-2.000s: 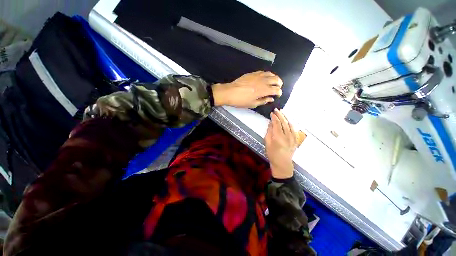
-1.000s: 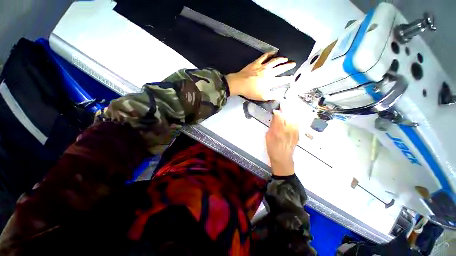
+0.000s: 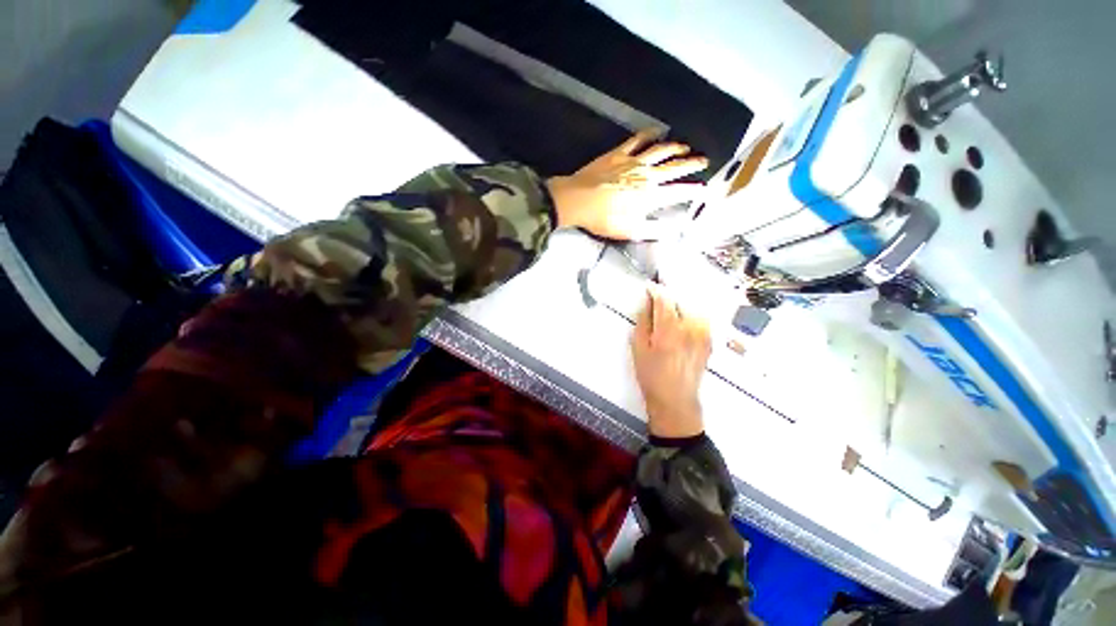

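A dark garment panel [image 3: 490,104] lies on the white table with a light-grey strip [image 3: 557,82] on it. My left hand [image 3: 627,190] lies flat with spread fingers on the panel's near corner, close to the needle area [image 3: 734,259] of the sewing machine [image 3: 844,159]. My right hand [image 3: 671,349] is just in front of the needle area, its fingertips together near the panel's edge. Glare hides whether the fingertips pinch the cloth. The panel's corner under the machine head is hidden by glare and my left hand.
Dark pieces with a pale strip [image 3: 47,294] hang at the left over blue material. Thin dark rods [image 3: 900,481] and a pale tool [image 3: 891,377] lie on the table at the right. The ruler-marked table edge [image 3: 539,382] runs in front of me.
The panel's corner has come from the open table to the machine's needle area, with both hands beside it. In the last second my right hand has shifted slightly down and left in view.
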